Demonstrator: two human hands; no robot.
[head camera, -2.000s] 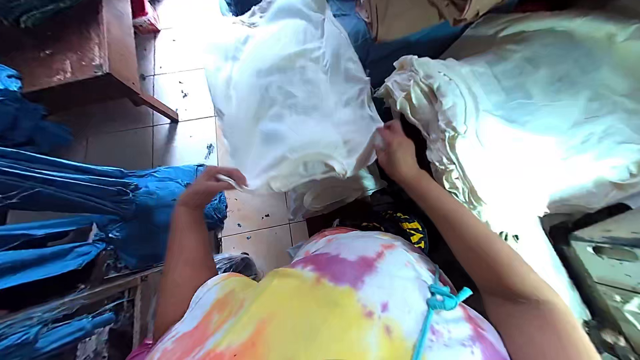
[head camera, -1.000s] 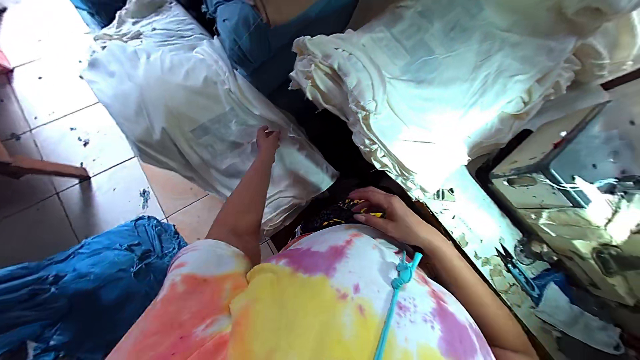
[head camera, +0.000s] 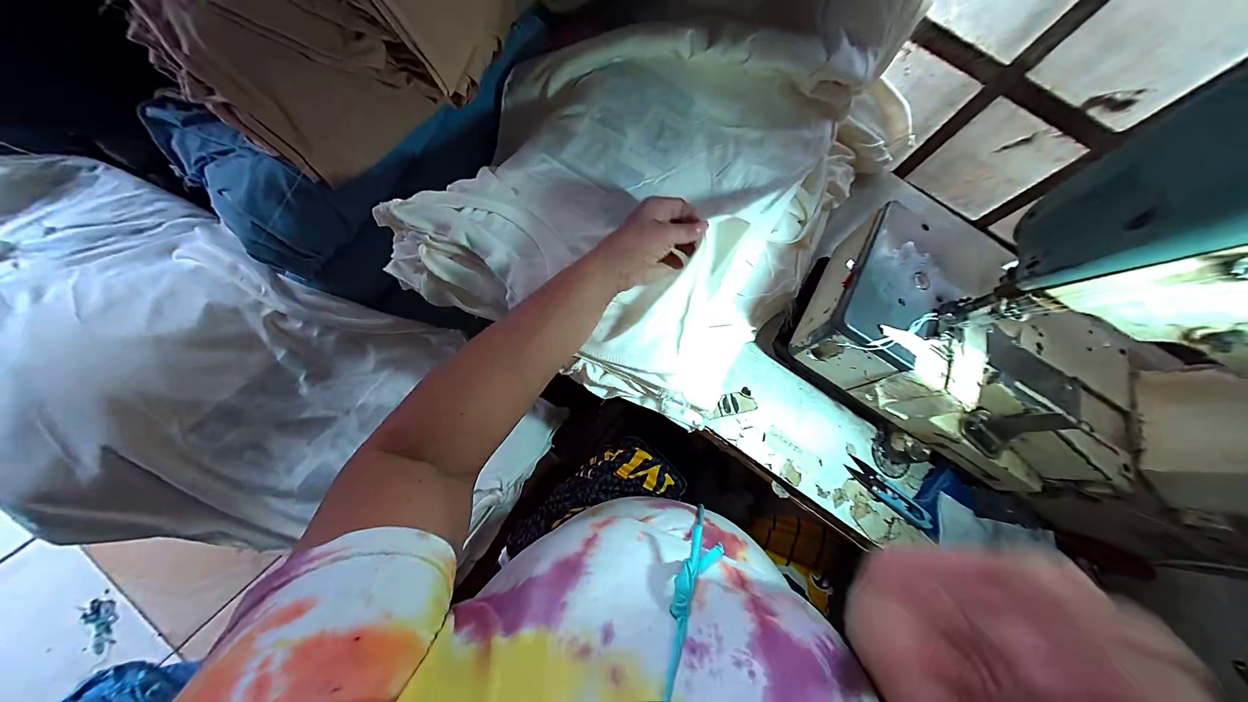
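Observation:
A stack of white fabric pieces (head camera: 624, 127) lies on the worn sewing table, beside the sewing machine (head camera: 1014, 361). My left hand (head camera: 663, 239) is on top of this stack with its fingers curled at the cloth; whether it pinches a layer cannot be told. My right hand (head camera: 1014, 624) is a blur at the lower right, close to the camera, to the right of the tie-dyed shirt. Its fingers cannot be made out. Another heap of white fabric (head camera: 195, 351) spreads over the left side.
Thread snips (head camera: 889, 495) with blue handles lie on the tabletop (head camera: 780, 429) below the machine. Folded brown cloth (head camera: 302, 78) and blue fabric (head camera: 283, 205) are piled at the upper left. A dark cloth with yellow lettering (head camera: 624, 473) is under the table edge.
My left hand has moved from the left white heap to the stack by the machine. My right hand has left the dark cloth at my lap. The view has swung right.

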